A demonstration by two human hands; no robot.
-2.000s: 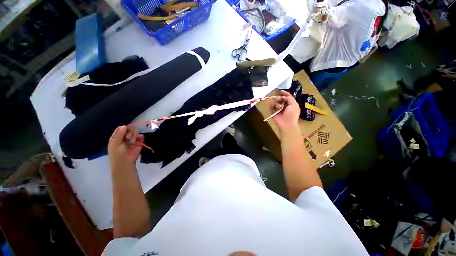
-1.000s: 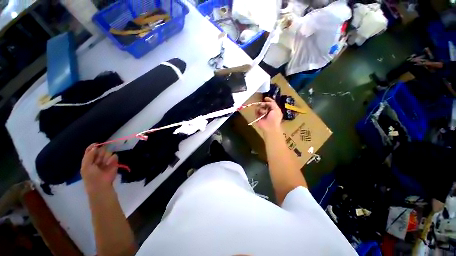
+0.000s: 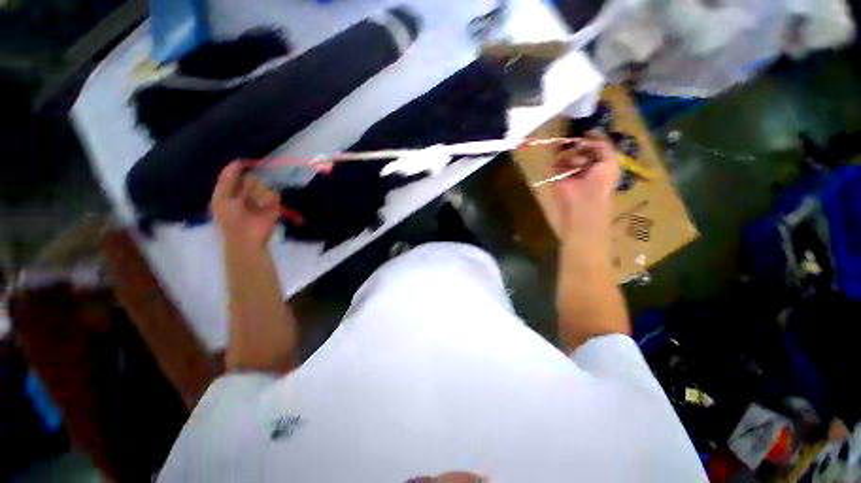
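The view is blurred. A thin red-and-white cord (image 3: pixel 368 155) is stretched between my hands, over the table's front edge. A white scrap (image 3: pixel 422 160) hangs on its middle. My left hand (image 3: pixel 244 206) grips the cord's left end, with a red tail below the fingers. My right hand (image 3: pixel 582 172) grips the other end, in front of the carton, with a short pale tail pointing left. Dark cloth pieces (image 3: pixel 415 118) lie on the white table behind the cord. A long dark padded sleeve board (image 3: pixel 274 108) lies beyond them.
More dark cloth (image 3: pixel 175 108) lies behind the padded board, near a blue board (image 3: pixel 177 26). A brown carton (image 3: pixel 661 231) stands right of the table. White bags (image 3: pixel 703 47) are at the upper right. Blue bags or bins (image 3: pixel 793 241) and dark heaps are on the right floor.
The view has shifted, so the table and hands sit higher and further right, and the blue basket is out of view. The cord stays stretched between both hands.
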